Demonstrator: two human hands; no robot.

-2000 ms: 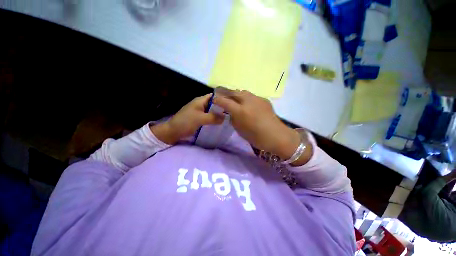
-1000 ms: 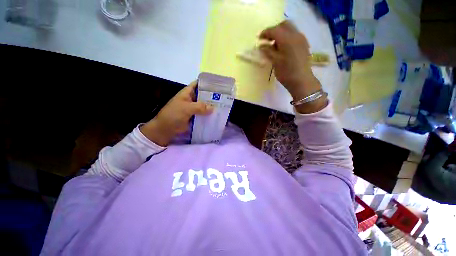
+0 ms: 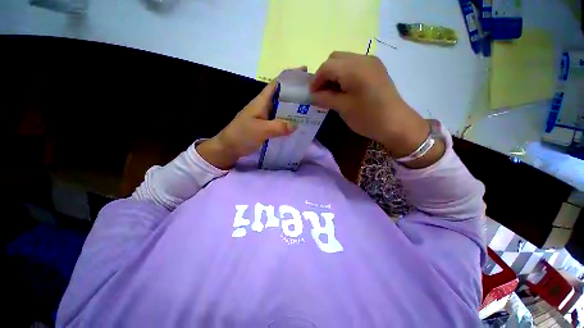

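Observation:
A slim white and blue retail box (image 3: 285, 144) is held upright over the lap at the table's near edge. Its top flap (image 3: 296, 86) is at the upper end, by my fingers. My left hand (image 3: 253, 128) grips the box, with its thumb across the printed front. My right hand (image 3: 358, 96) has its fingertips pinched at the box's upper right corner. Whether it holds something small there is hidden by the fingers.
A yellow sheet (image 3: 314, 32) lies on the white tabletop (image 3: 192, 45). A small yellow-green packet (image 3: 428, 34) is right of it, then blue and white cartons (image 3: 502, 16) and another yellow sheet (image 3: 522, 70). Red crates (image 3: 551, 285) stand on the floor, lower right.
My right hand has come back from over the yellow sheet to the top of the box. My left hand still holds the box, now slightly further right and tilted. The view has shifted.

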